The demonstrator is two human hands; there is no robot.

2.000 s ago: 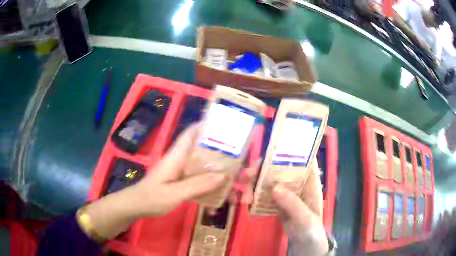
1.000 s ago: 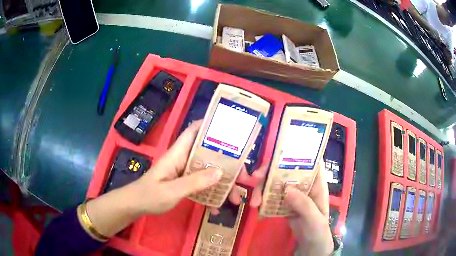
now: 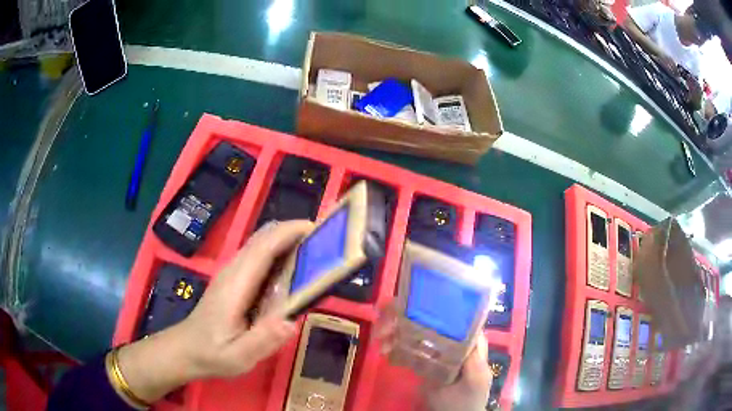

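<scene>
My left hand holds a gold keypad phone, turned on its side edge, its screen lit blue. My right hand holds a second gold keypad phone, blurred, its screen also lit blue. Both are above the red phone tray. Several black open phone backs lie in the tray's pockets. Another gold phone lies face up with a dark screen in a near pocket. My fingers and the held phones hide parts of the tray.
A battery carton stands behind the tray. A blue pen and a touchscreen phone lie left. A neighbouring tray of gold phones is right, partly covered by a blurred brown carton. A person is at upper right.
Both screens have gone from white to blue. The left phone has turned onto its edge; the right phone has tilted and moved lower. A brown carton has appeared over the right tray.
</scene>
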